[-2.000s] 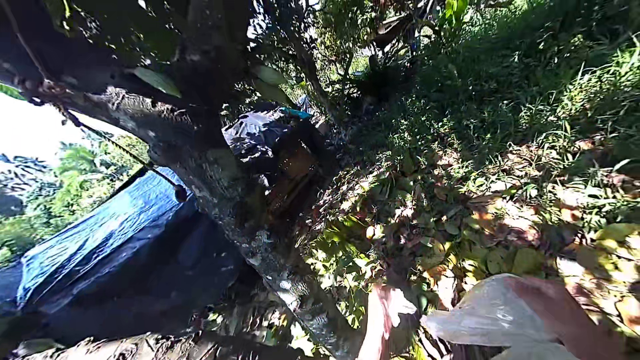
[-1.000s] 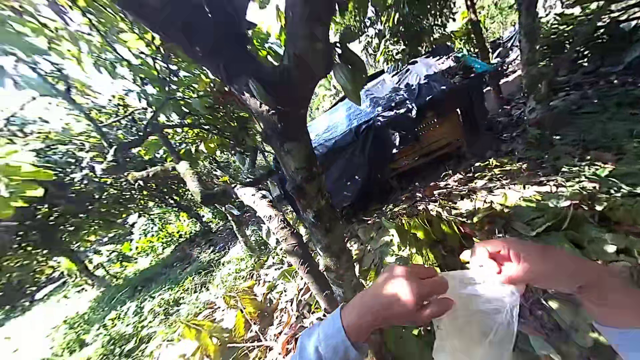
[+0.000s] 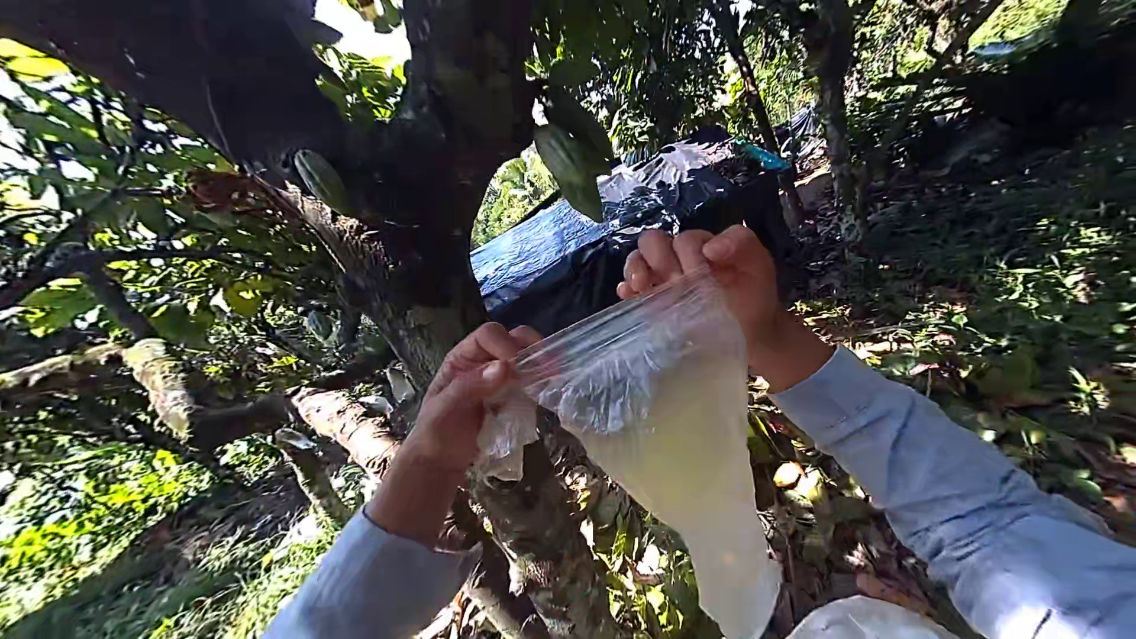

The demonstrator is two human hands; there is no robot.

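A clear plastic bag [image 3: 674,426] hangs stretched between both hands in front of the tree. My left hand [image 3: 466,390] pinches the bag's upper left corner, with a bunched bit of plastic below the fingers. Higher up, my right hand [image 3: 710,275] grips the other top corner, so the bag's edge slants upward to the right. Whether the bag holds anything cannot be told. A pale, whitish thing [image 3: 865,619] shows at the bottom edge below my right forearm. Green pods, one [image 3: 321,180] on the trunk and one [image 3: 570,169] near the middle, hang above the hands.
A forked tree trunk [image 3: 426,311] stands close ahead, with a thick, low branch [image 3: 346,426] at left. Behind it is a structure covered by dark and blue plastic sheeting [image 3: 541,248]. Leaf litter and plants cover the ground; thinner trunks [image 3: 834,115] rise at the back right.
A second ago my hands were close together at the bag's top; now they are apart with its edge pulled taut between them, higher in view. The view has shifted.
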